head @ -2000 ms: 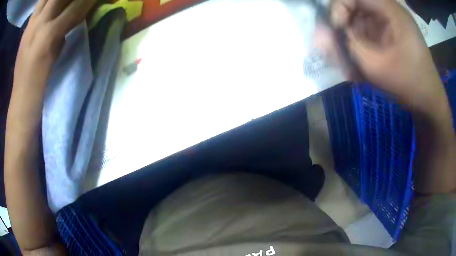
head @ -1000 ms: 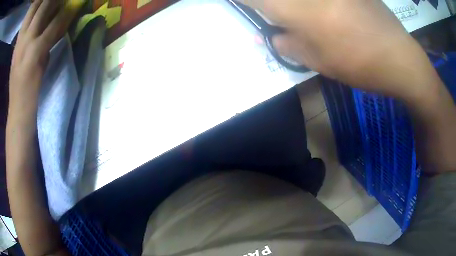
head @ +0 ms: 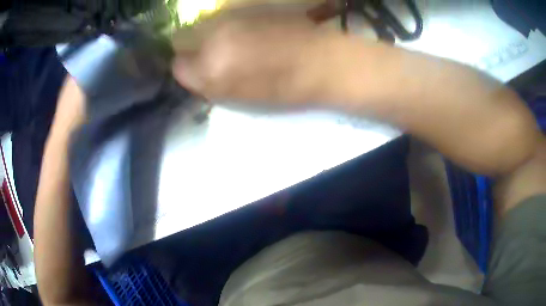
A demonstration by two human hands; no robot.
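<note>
The garment in work, dark navy and light grey-blue cloth point(head: 108, 179), hangs over the left end of the white table. My right hand point(head: 233, 63) is blurred and reaches across to the upper left, its fingertips at the dark part of the cloth; I cannot tell whether they grip it. My left forearm shows at the left edge of the cloth, but my left hand is hidden behind the cloth. The scissors point(head: 389, 21) lie on the table at the top right, their black loop handles showing, partly hidden by my right arm.
The white table point(head: 251, 161) is overexposed, its front edge slanting above my lap. Blue plastic crates stand below the table at the left point(head: 140, 281) and at the right point(head: 470, 209). A bright yellow-green light point(head: 194, 9) shines at the top. Dark cloth point(head: 33, 119) is at the far left.
My right hand has let go of the scissors and moved left across the table to the cloth. The cloth's upper part has been lifted or turned over and now covers my left hand.
</note>
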